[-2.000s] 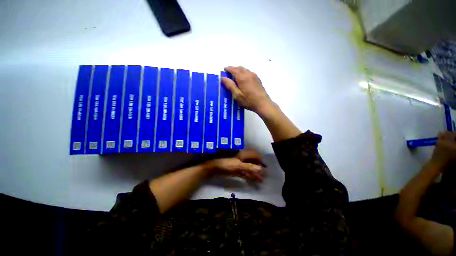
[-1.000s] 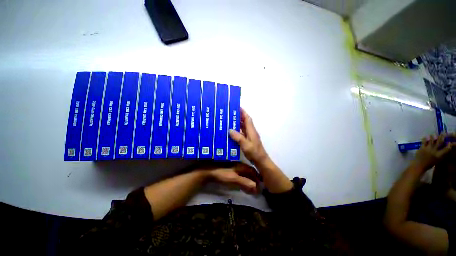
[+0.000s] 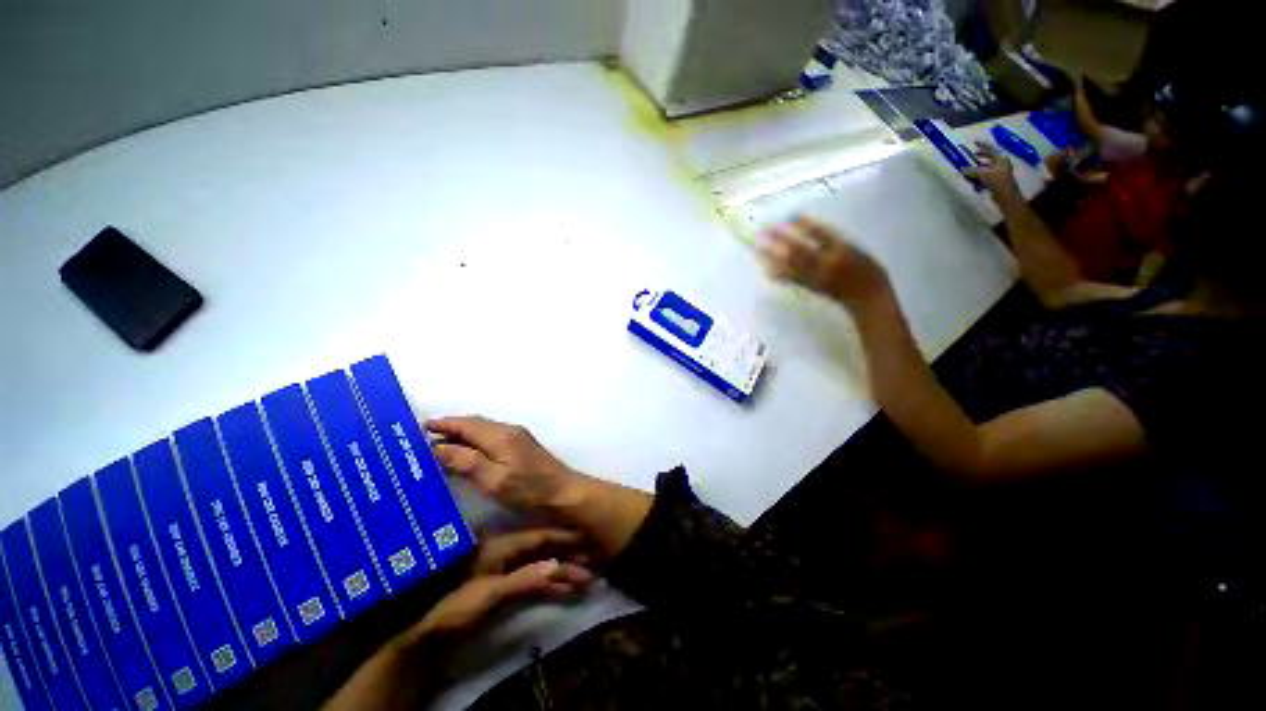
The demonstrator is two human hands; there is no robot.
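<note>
A row of retail boxes (image 3: 264, 535) stands on edge at the lower left, blue spines up, with small square codes at the near ends; the picture's edge cuts it off. My right hand (image 3: 507, 470) is at the row's right end, its fingertips at the last box's side. My left hand (image 3: 511, 581) is just below it, by the row's near right corner, fingers extended and holding nothing visible. A single retail box (image 3: 701, 347) lies flat to the right, white front up, with a blue patch.
A black mobile phone (image 3: 131, 288) lies beyond the row. Another person's blurred hand (image 3: 826, 261) is above the table beside the single box. Yellow tape (image 3: 722, 208), a pale pillar (image 3: 722, 49), other workers and a grey-white heap (image 3: 916, 49) are farther right.
The view has turned right, so the row and phone sit farther left. The single box now shows, with the neighbour's hand near it. My hands remain by the row's right end.
</note>
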